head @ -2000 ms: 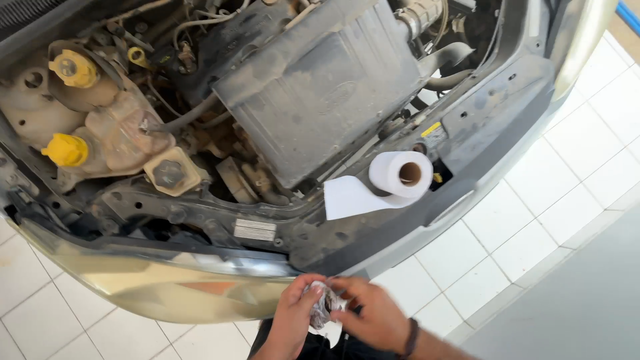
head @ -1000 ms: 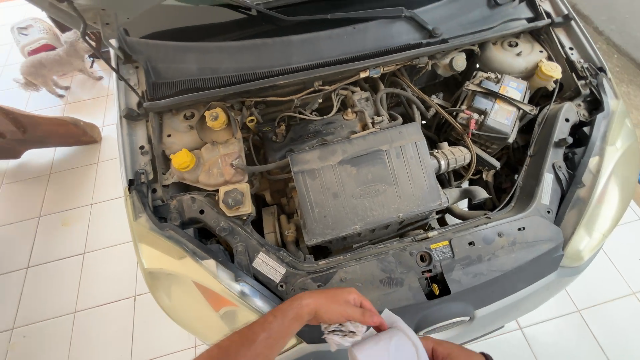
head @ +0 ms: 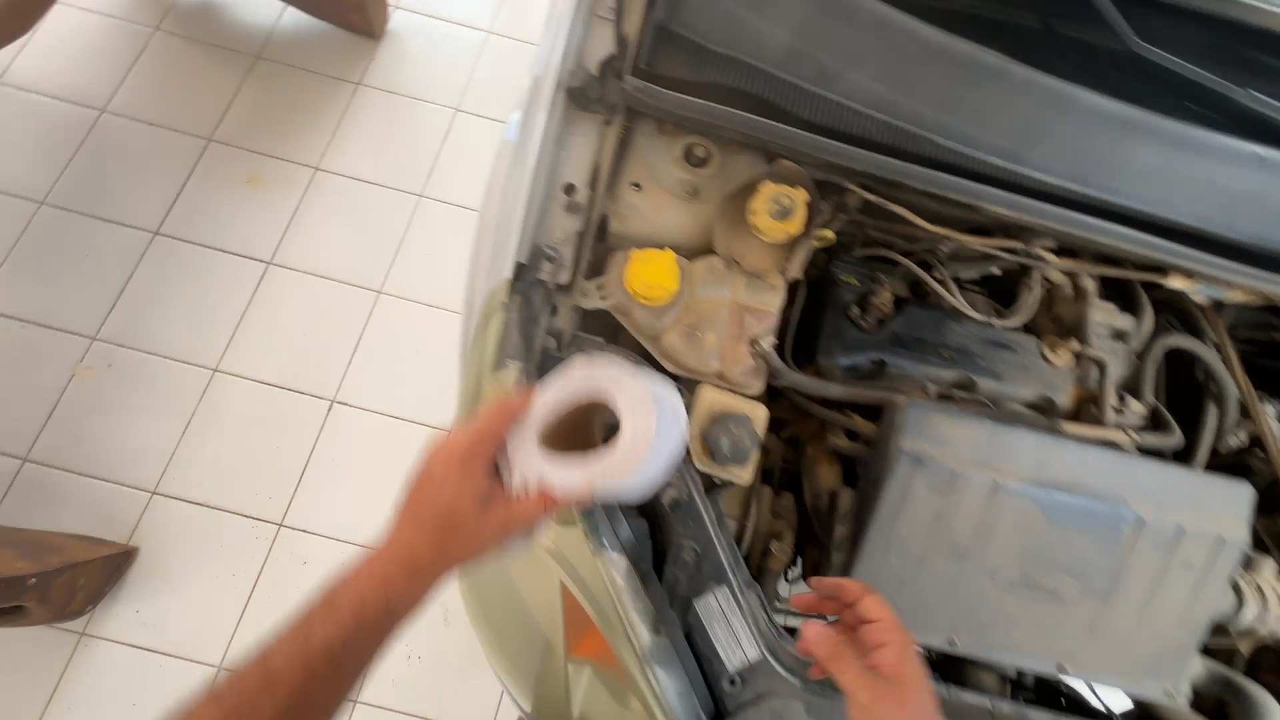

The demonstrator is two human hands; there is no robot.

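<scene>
My left hand [head: 470,485] grips a white paper roll [head: 640,430] by its side, over the headlight corner of an open car engine bay; the roll's cardboard core faces up toward me, and both are blurred. Beyond the roll lies a stained plastic coolant tank [head: 715,315] with a yellow cap [head: 652,276]. My right hand [head: 860,635] hovers above the front edge of the bay, near the grey engine cover [head: 1050,550], fingers partly curled and apart. A small whitish scrap shows by its fingertips; whether the fingers touch it I cannot tell.
Another yellow cap [head: 778,211] and a small reservoir with a dark cap [head: 732,440] sit close by. Hoses cross the bay behind the engine cover. Wooden furniture pieces [head: 60,575] stand on the white tiled floor [head: 300,330] at left.
The paper roll, low by both hands one second ago, is now in my left hand near the headlight. My right hand is apart from it. The view has swung left and closer.
</scene>
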